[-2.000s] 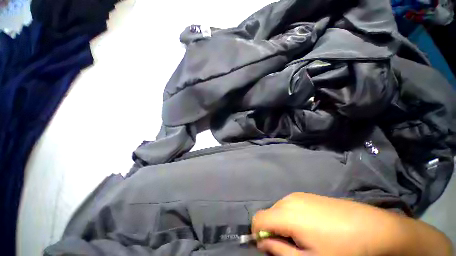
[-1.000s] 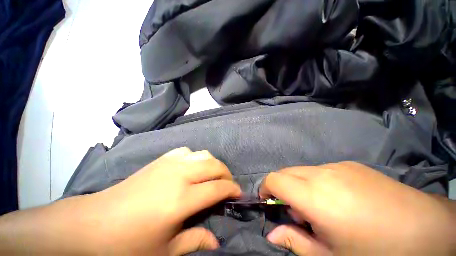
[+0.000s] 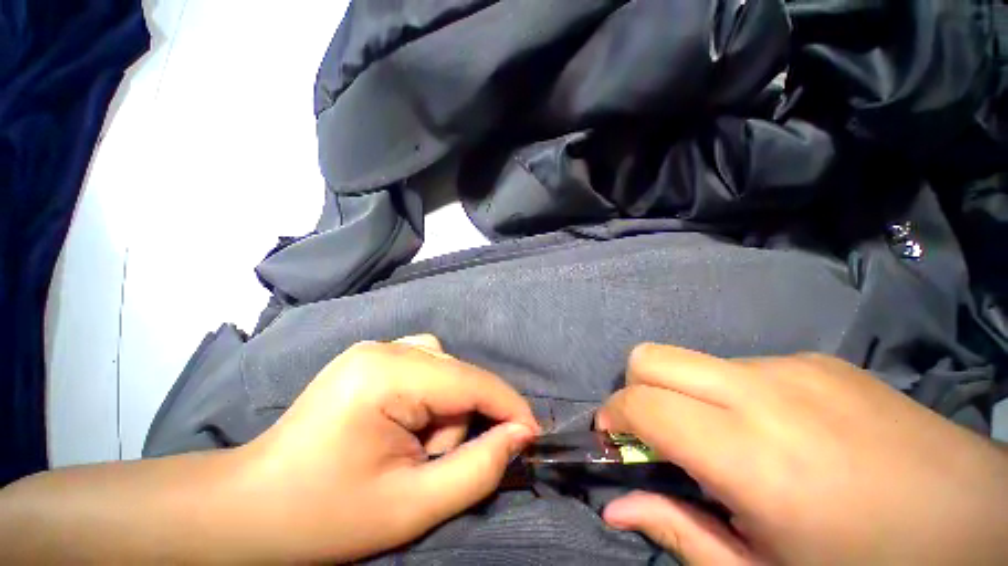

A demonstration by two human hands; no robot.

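A grey garment (image 3: 619,293) lies under both hands, matte cloth nearest me. My left hand (image 3: 387,442) has thumb and index fingertip pinched together at the edge of the black label (image 3: 516,475), which is mostly hidden; whether a thread is between the fingertips is too small to tell. My right hand (image 3: 763,442) holds small thread snips (image 3: 632,450) with a yellow-green handle. Their blades point left toward my left fingertips, and the rest is hidden in the hand.
A crumpled heap of shiny grey cloth (image 3: 663,166) lies beyond the worked piece. Dark blue cloth (image 3: 66,144) hangs over the left side of the white tabletop (image 3: 199,199). A small silvery print or tag (image 3: 905,240) shows on grey cloth at the right.
Against two seconds ago, my left hand has come into view at the label. In the last second its thumb has closed against the index fingertip. The snips remain in my right hand.
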